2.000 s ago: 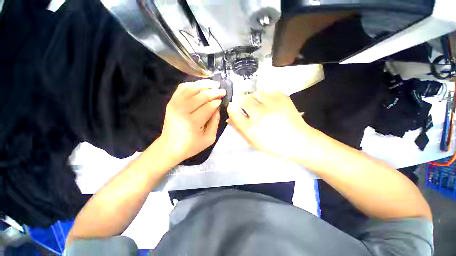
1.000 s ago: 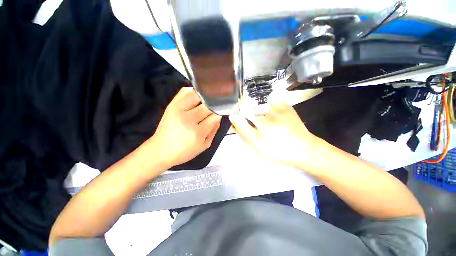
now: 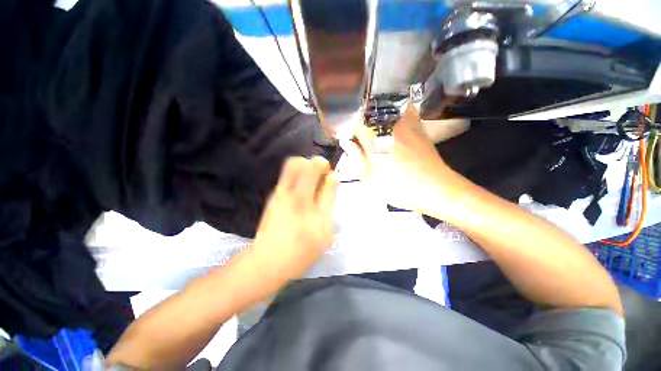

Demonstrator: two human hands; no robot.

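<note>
A large black cloth (image 3: 167, 123) lies heaped at the left and reaches up to the needle area of the sewing machine (image 3: 391, 51). My left hand (image 3: 297, 210) is at the cloth's right edge, below the machine head, with fingers curled; its fingertips are blurred and I cannot tell if they pinch the cloth. My right hand (image 3: 406, 167) reaches up beside the needle area, its fingers partly hidden by glare and the machine's shiny end cover (image 3: 335, 61). The presser foot and needle are hidden.
Small black cut pieces (image 3: 569, 163) lie right of my right hand. Blue-handled tools (image 3: 625, 196) and an orange cord (image 3: 641, 210) are at the far right. A blue crate (image 3: 630, 261) is below the right table end. A ruler scale (image 3: 225, 253) runs along the near edge.
My left hand has moved right and turned more upright, off the spot where it held the cloth. My right hand has reached farther up toward the machine. The black cloth's near edge has shifted away.
</note>
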